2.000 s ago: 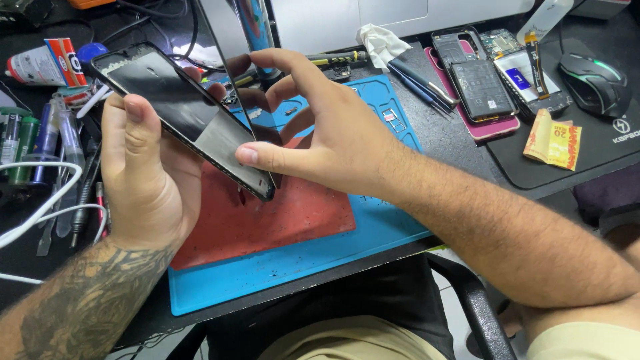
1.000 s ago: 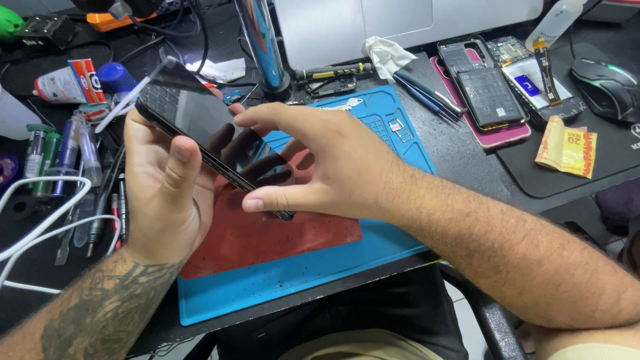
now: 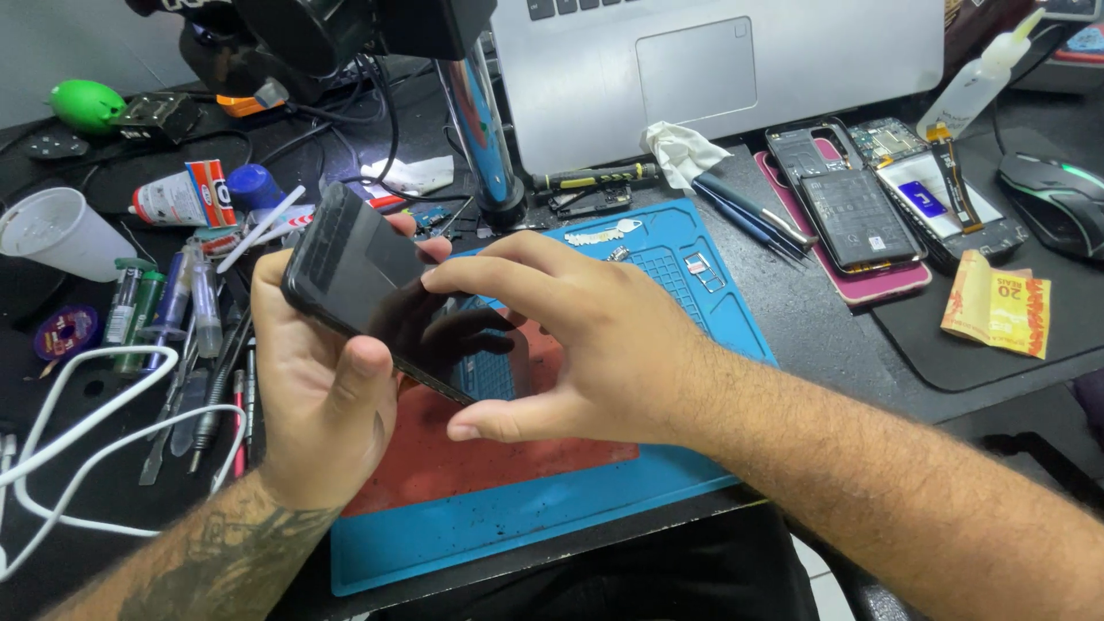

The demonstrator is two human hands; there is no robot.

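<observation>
A black smartphone screen assembly (image 3: 379, 285) is held tilted above a red pad (image 3: 509, 448) on a blue silicone repair mat (image 3: 414, 552). My left hand (image 3: 328, 397) grips its left and lower edges, the thumb along the near side and fingertips at the far edge. My right hand (image 3: 569, 345) reaches over the glossy face with its fingers spread. Its index fingertip is at the far edge and its thumb near the lower corner; whether they press on it I cannot tell. The hand's reflection shows in the glass. The underside of the assembly is hidden.
A laptop (image 3: 586, 95) stands behind a metal stand post (image 3: 483, 129). Tweezers (image 3: 750, 216), an opened phone (image 3: 862, 216), a banknote (image 3: 1000, 302) and a mouse (image 3: 1056, 203) lie right. Syringes (image 3: 205, 302), a plastic cup (image 3: 65, 233) and a white cable (image 3: 86, 517) are left.
Two seconds ago the glass panel stood apart from the phone frame, with my right hand on it. The two now lie together, and my right fingers are spread over the face.
</observation>
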